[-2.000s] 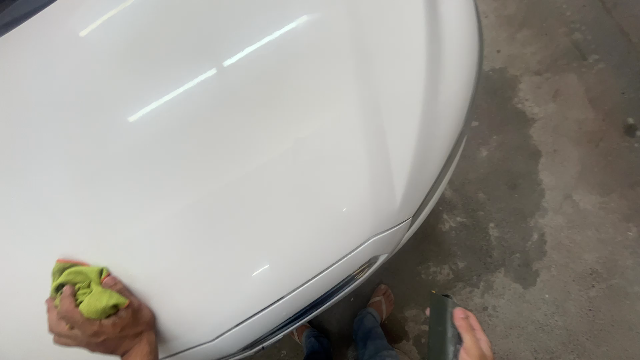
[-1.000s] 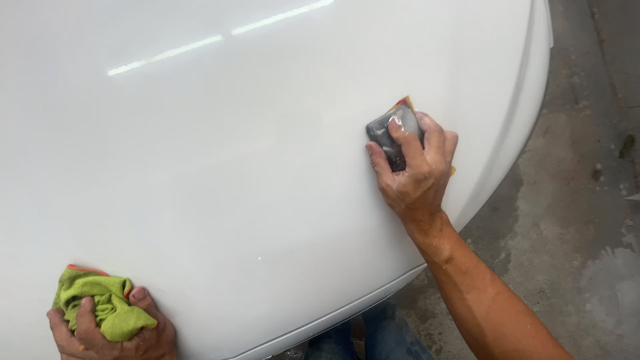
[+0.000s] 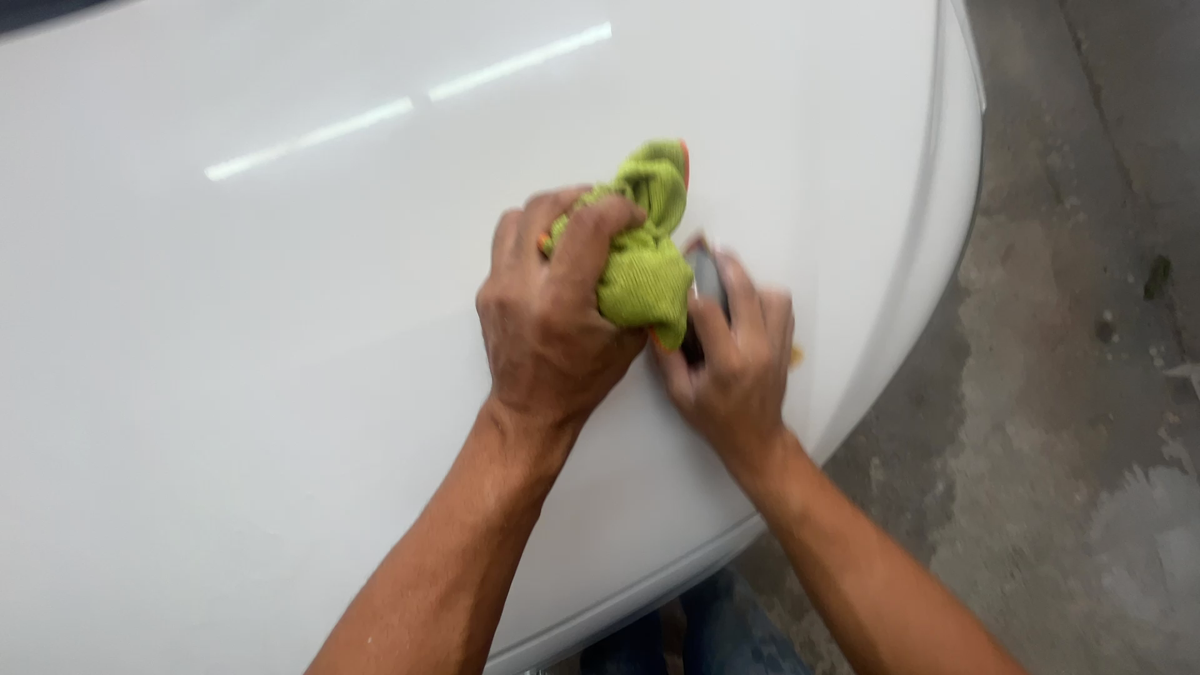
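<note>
My left hand (image 3: pixel 553 309) grips a bunched green cloth with orange edging (image 3: pixel 647 272), held over the white hood of a car (image 3: pixel 281 403). Close beside it on the right, my right hand (image 3: pixel 741 356) is closed on a dark grey block (image 3: pixel 708 281) against the hood. A reddish edge shows at the block's top, and a small yellowish bit sticks out by the outer side of the hand. The cloth and my fingers cover part of the block, and the right hand is slightly blurred.
The hood's curved front edge (image 3: pixel 647 572) runs below my forearms and up the right side. Beyond it lies a stained concrete floor (image 3: pixel 1041 394). My legs in jeans (image 3: pixel 722 628) stand at the bottom, close to the car. Two light streaks reflect on the paint.
My left hand with the green cloth has come from the lower left to beside my right hand. Two seconds ago the right hand was off the hood at the lower right, then it came onto the paint.
</note>
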